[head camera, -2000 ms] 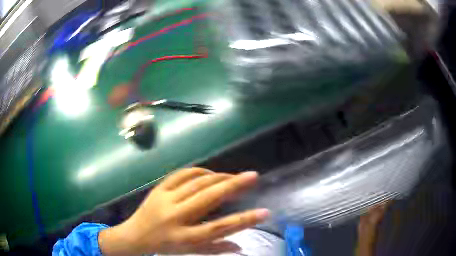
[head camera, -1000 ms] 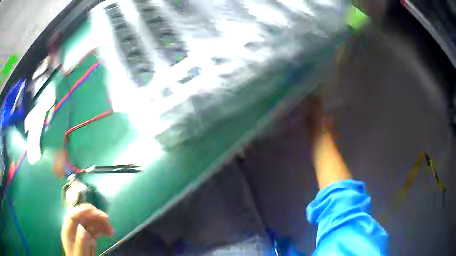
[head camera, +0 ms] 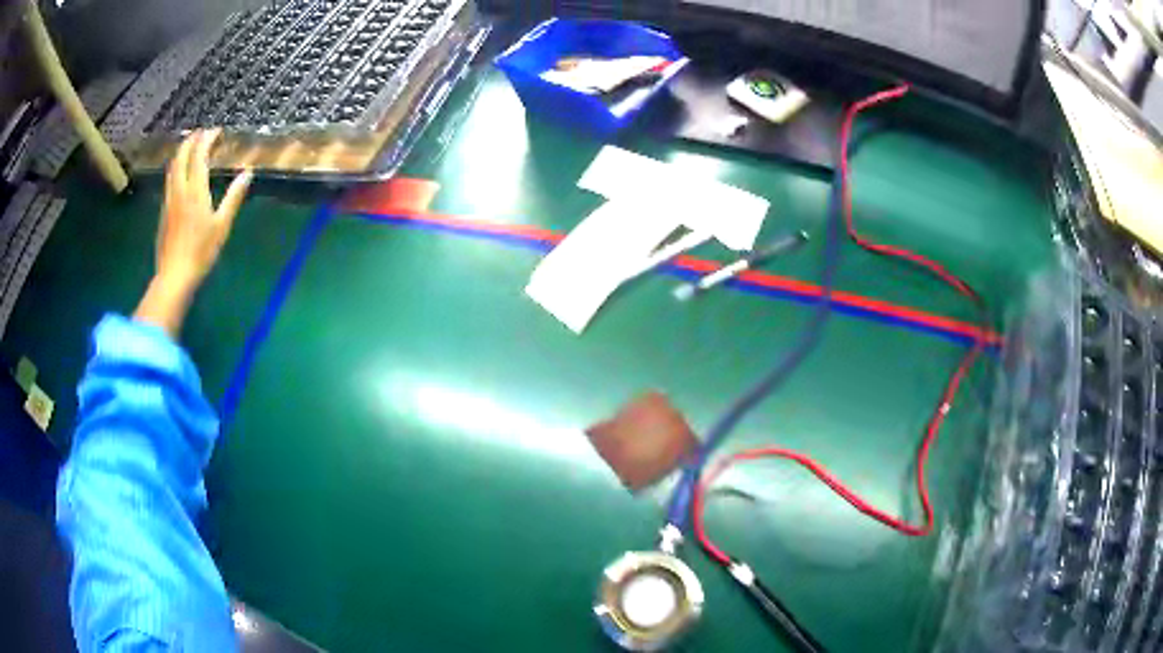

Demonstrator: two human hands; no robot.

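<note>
My left hand [head camera: 191, 230] is at the upper left, fingers spread, with its fingertips over the near edge of a loaded parts tray [head camera: 300, 153] holding dark parts in rows. I cannot tell whether they press on it. My right hand is not in view. The round silver test fixture [head camera: 616, 621] lies at the near centre, its white centre uncovered. The black test probe [head camera: 781, 615] lies to its right, cut off by the bottom edge, with a red lead [head camera: 835, 482]. A blue fixture cable [head camera: 769, 380] runs up from the fixture.
A brown square [head camera: 642, 440] lies above the fixture. Paper strips [head camera: 606, 255] and a pen [head camera: 740, 265] lie mid-bench. A blue box [head camera: 593, 77] with small items stands at the far edge. Clear component trays [head camera: 1103, 421] stand at right. Red and blue tape [head camera: 880, 318] crosses the mat.
The view has swung left from the right-hand trays and floor. My left hand has gone from near the fixture to the left tray. My right arm has left the picture.
</note>
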